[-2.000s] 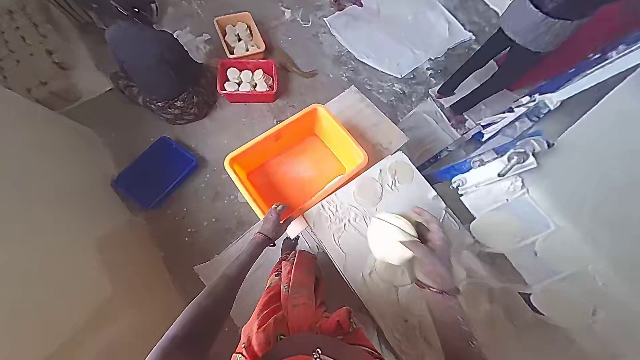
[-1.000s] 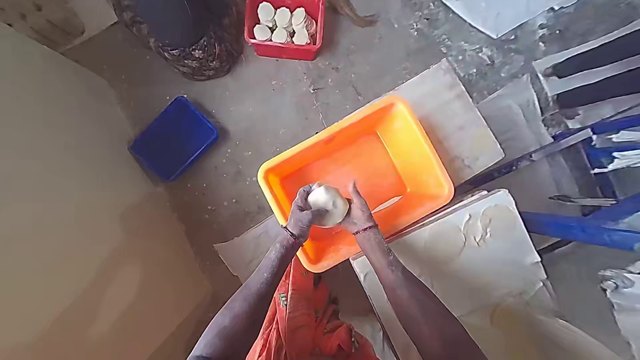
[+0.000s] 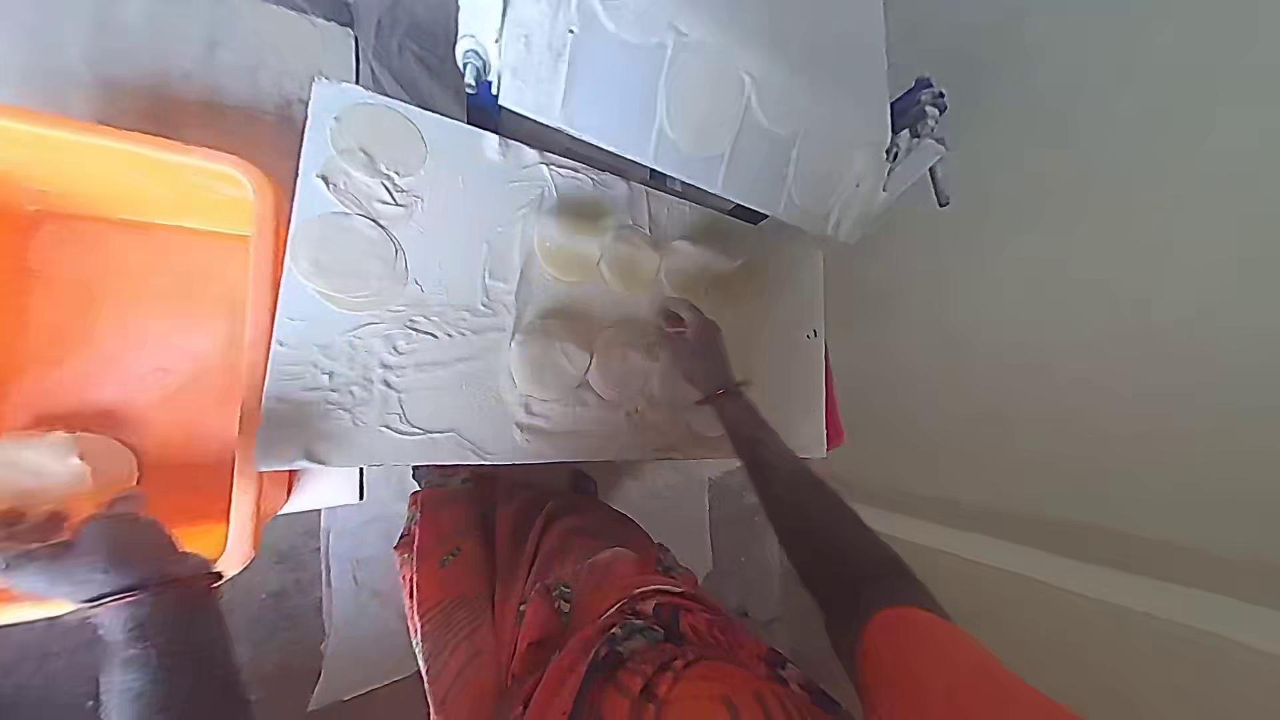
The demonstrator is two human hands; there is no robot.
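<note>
My left hand (image 3: 110, 545), blurred at the lower left, holds pale round dough discs (image 3: 60, 468) over the orange plastic tub (image 3: 262, 340). Bent at the wrist, my right hand (image 3: 695, 350) reaches over the floured white board (image 3: 460, 290); its fingertips are beside the thin dough discs, and whether they grip one cannot be told. On the board's right half lie several pale discs in two rough rows, among them one near disc (image 3: 550, 358) and one far disc (image 3: 628, 260). Further discs (image 3: 350, 255) lie at its left end.
Beyond the board stands a second floured white board (image 3: 690, 90) with a dark edge, and a metal clamp or fitting (image 3: 922, 130) is at its right end. A plain wall (image 3: 1080, 250) rises on the right. Something red shows under the board's right edge.
The view has swung far to the right. One second ago both hands held a pale round dough piece over the tub; now they are apart, the right one over the board.
</note>
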